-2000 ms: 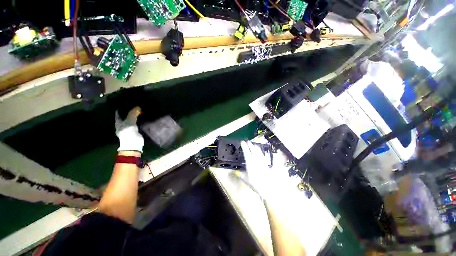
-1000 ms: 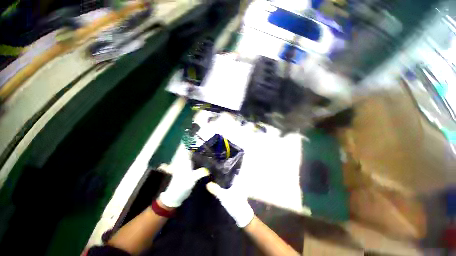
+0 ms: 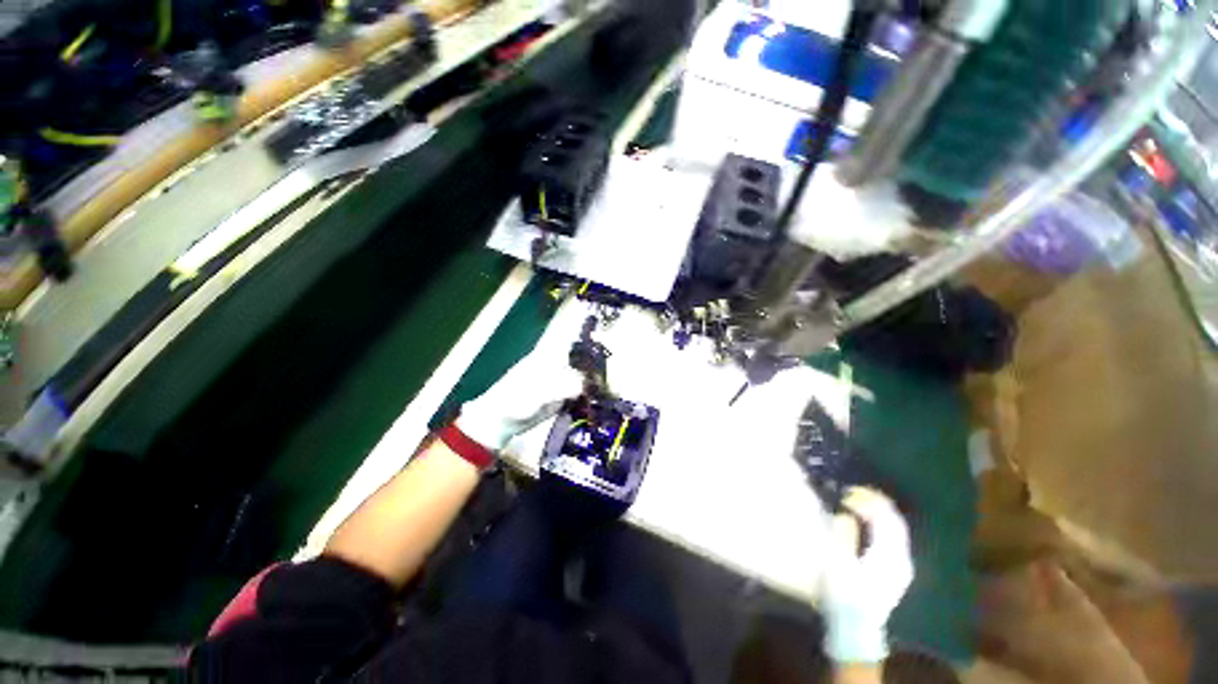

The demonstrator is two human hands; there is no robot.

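A black housing shell (image 3: 597,454) with yellow and dark wires inside stands open side up at the near edge of the white sheet (image 3: 715,461). My gloved left hand (image 3: 528,401) is at the shell's left far corner, its fingers near a small dark wired part (image 3: 588,358); blur hides whether it grips that part. My gloved right hand (image 3: 866,568) is at the sheet's right edge, beside a black perforated piece (image 3: 819,448); its fingers look curled, but its hold is unclear.
A power screwdriver (image 3: 788,314) hangs over the sheet's far right. Small wired parts (image 3: 701,323) lie at the far edge. Black socket units (image 3: 737,214) stand beyond. A green conveyor (image 3: 307,361) runs at left; brown cartons (image 3: 1095,401) are at right.
The view has swung from the conveyor to the sheet. The shell now sits with its wires visible. My right hand has moved away from it to the right; my left hand has moved to its far left corner.
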